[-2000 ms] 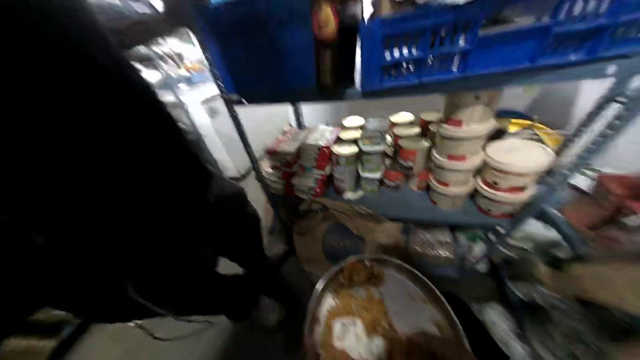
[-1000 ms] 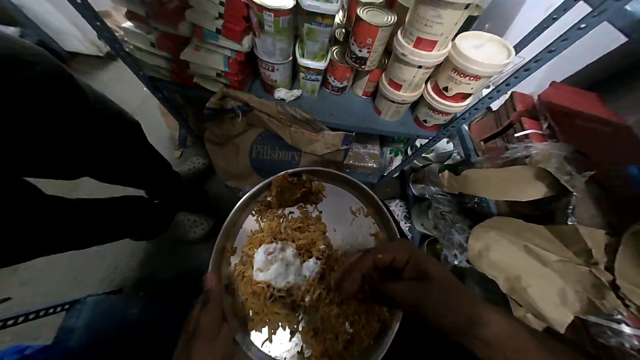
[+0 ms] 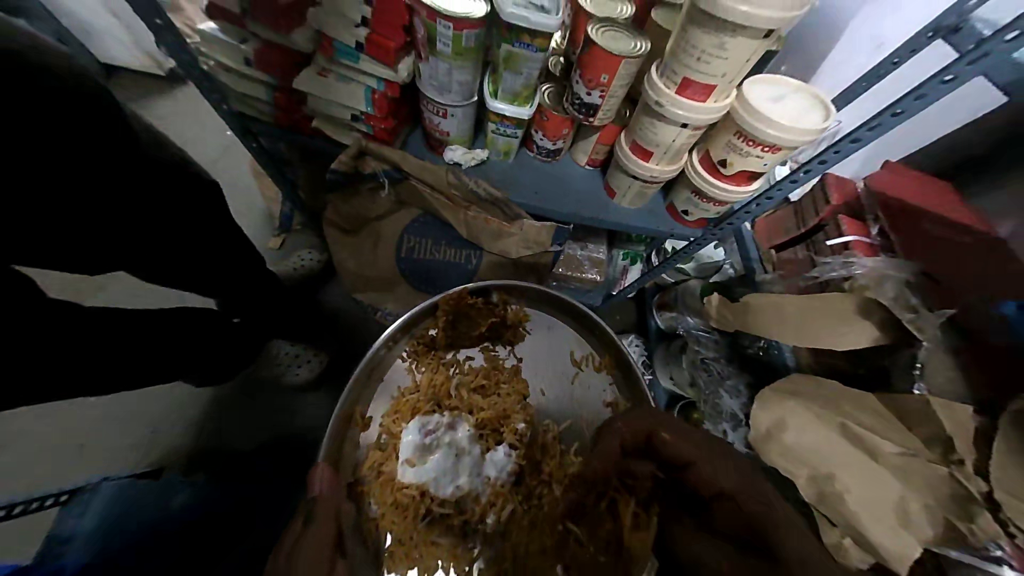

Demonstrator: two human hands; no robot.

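A round steel plate [image 3: 560, 296] spans the lower middle of the head view. Seasoned rice [image 3: 472, 384] covers its left and lower parts, topped by a white, yogurt-like dollop [image 3: 444, 456]. A darker brown piece of food [image 3: 480, 318] lies at the far rim. My left hand [image 3: 324, 520] grips the plate's left rim, with its fingers along the outside. My right hand [image 3: 672, 480] reaches over the plate's right side, fingertips bent down into the rice. Shadow hides whether rice is held between them.
Beyond the plate, a metal shelf [image 3: 544, 188] bears cans [image 3: 608, 68], stacked tubs [image 3: 720, 144] and red-and-white packets [image 3: 360, 72]. A brown paper sack [image 3: 360, 232] stands beneath. Crumpled brown paper [image 3: 848, 464] and plastic wrap lie right. A person in dark clothing [image 3: 104, 216] stands left.
The view has swung down from the shelves toward the plate since the earliest frame. Over the last second, my right hand has stayed at the rice on the plate's right side.
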